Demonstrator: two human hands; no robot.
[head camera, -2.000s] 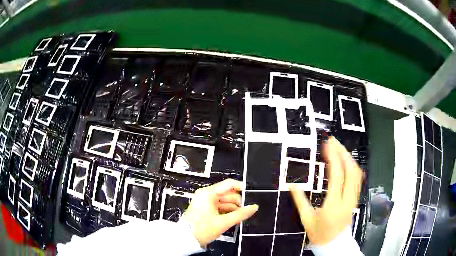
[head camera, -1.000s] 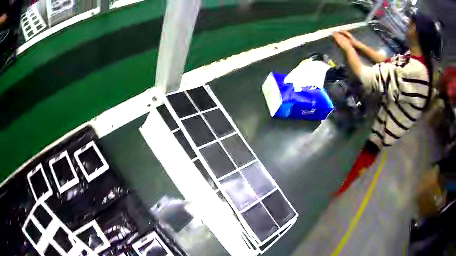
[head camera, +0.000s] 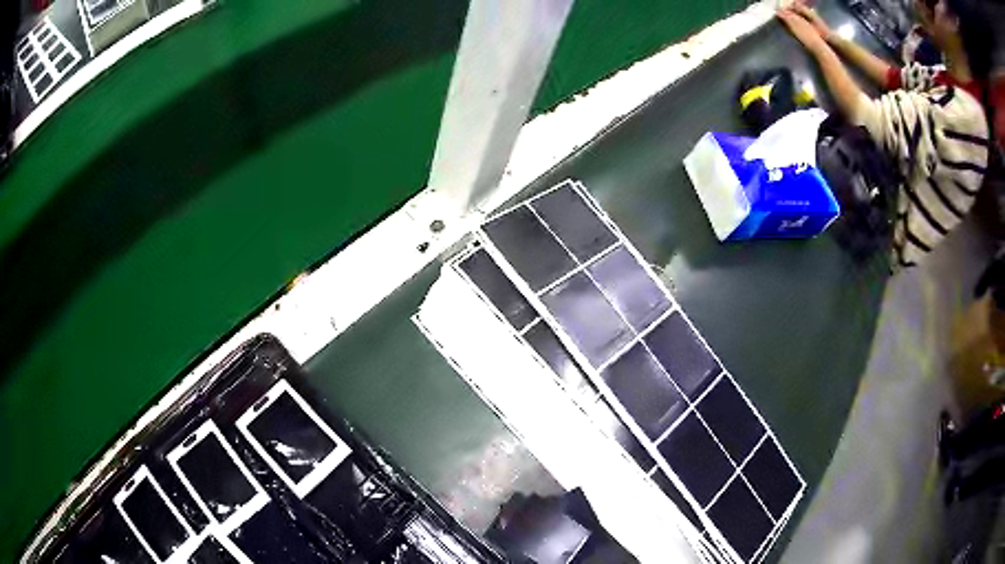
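Note:
Neither of my hands is in the picture. Nearest in front of me is a glossy black blister tray (head camera: 364, 496) at the lower left, cut off by the bottom edge. White-bordered parts (head camera: 295, 437) lie in its pockets, and the corner of a white-lined sheet overlaps them at the bottom edge. A thick stack of adhesive sheets (head camera: 645, 358) with black cells and white grid lines lies right of the tray. A dark and grey-clear scrap (head camera: 542, 527) lies between tray and stack.
A blue-and-white tissue pack (head camera: 778, 198) and dark items stand farther along the bench (head camera: 727, 308). A metal upright (head camera: 493, 99) rises at its white edge, beside the green belt (head camera: 276, 143). A person in a striped top (head camera: 937, 160) leans at the upper right.
The view has swung right, off the tray, and both my hands have left the picture. Since the last earlier frame, the stack and tissue pack sit farther right in view.

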